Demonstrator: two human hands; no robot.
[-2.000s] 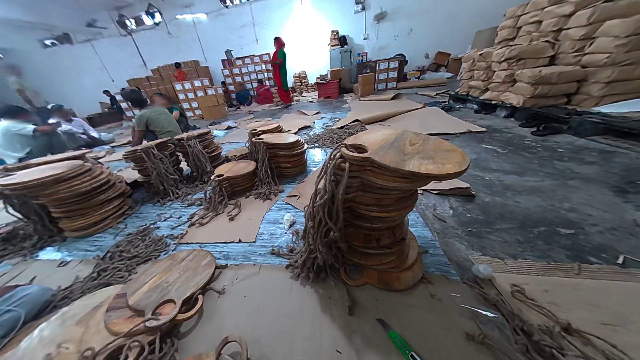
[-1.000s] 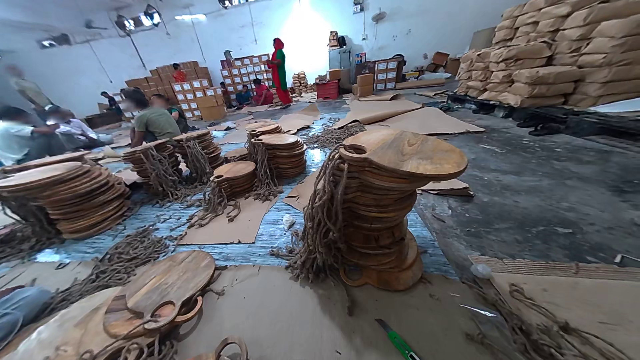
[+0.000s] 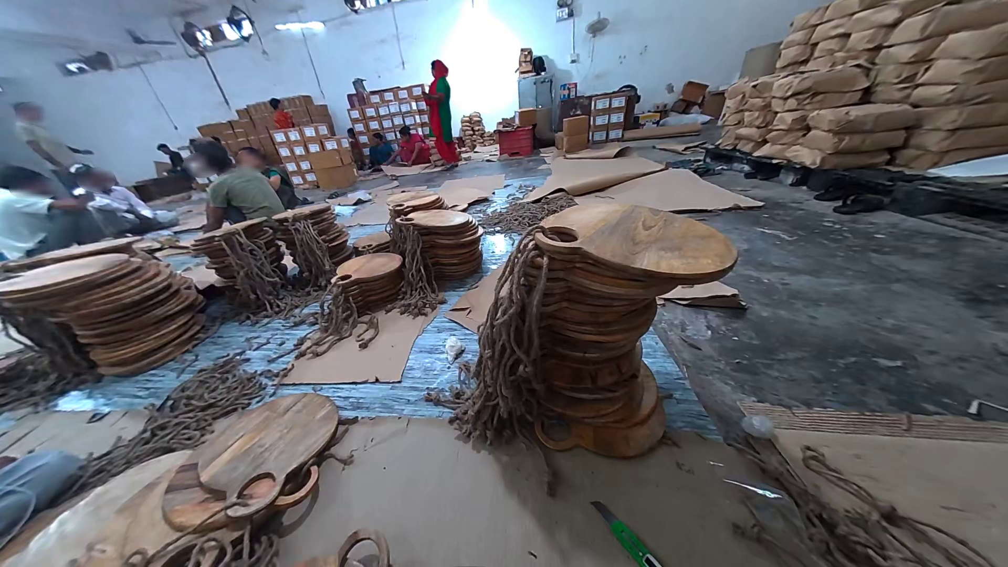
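Observation:
Neither of my hands is in the picture, so what they hold is hidden. A tall stack of round wooden boards with ring handles (image 3: 598, 339) stands near the middle, and a bundle of brown rope loops (image 3: 512, 354) hangs down its left side. In front of it, a green utility knife (image 3: 628, 543) lies on a cardboard sheet (image 3: 441, 488), its blade pointing up and left. Several loose wooden boards (image 3: 272, 441) overlap at the lower left, with cords through or around their handles. A wooden ring handle (image 3: 364, 543) shows at the bottom edge.
More board stacks (image 3: 118, 315) stand at left and beyond. Rope piles (image 3: 197, 402) lie left; loose cords (image 3: 858, 504) lie lower right. A person's clothed leg (image 3: 35, 480) is at the left edge. Several people sit farther back. Paper-wrapped bundles (image 3: 858, 118) are piled at right.
A person at the far left, standing in the last two frames, has moved right. The clothed leg at the left edge has shifted slightly. The near boards and the knife stay in place.

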